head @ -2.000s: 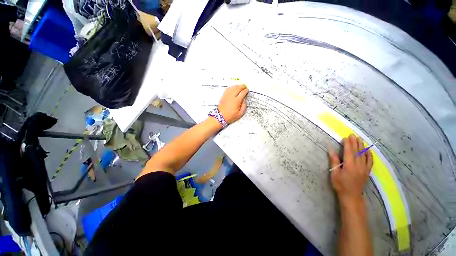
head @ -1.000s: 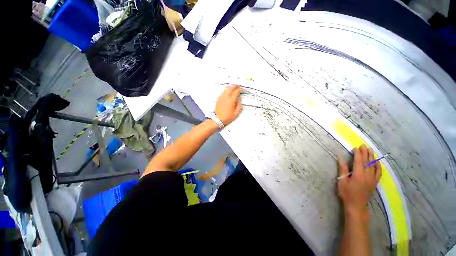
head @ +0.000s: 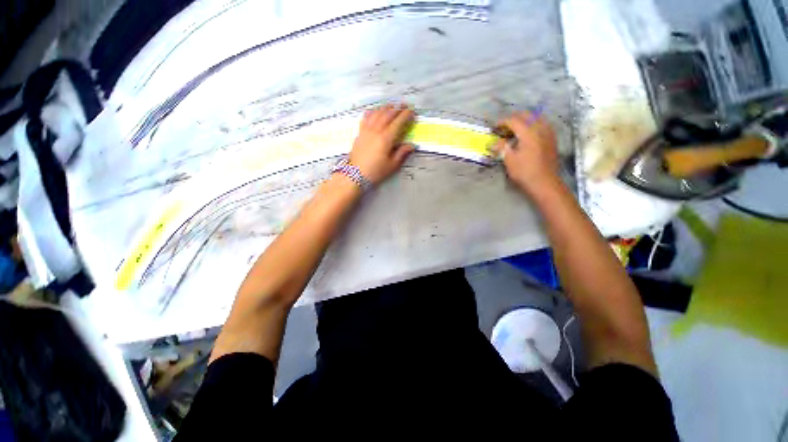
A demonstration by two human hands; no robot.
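Observation:
The yellow curved template lies on the white waistband piece, whose white edge shows along both sides of it near my hands. The template's paler middle is hard to tell from the tabletop; its other yellow end shows at the left. My left hand rests on the strip with the fingers together, pressing it down. My right hand is at the strip's right end, fingers bent, pinching the end. The purple end of the marking pen shows by my right fingers; the rest of it is hidden.
The steam iron sits at the right beside the stained iron rest. Drawn lines curve over the pale table. Dark and white cloth and a black bag are at left. Yellow scraps lie below right.
The view has swung to the right, bringing the iron in. My left hand has moved from the table's left part onto the strip. My right hand has moved to the strip's right end.

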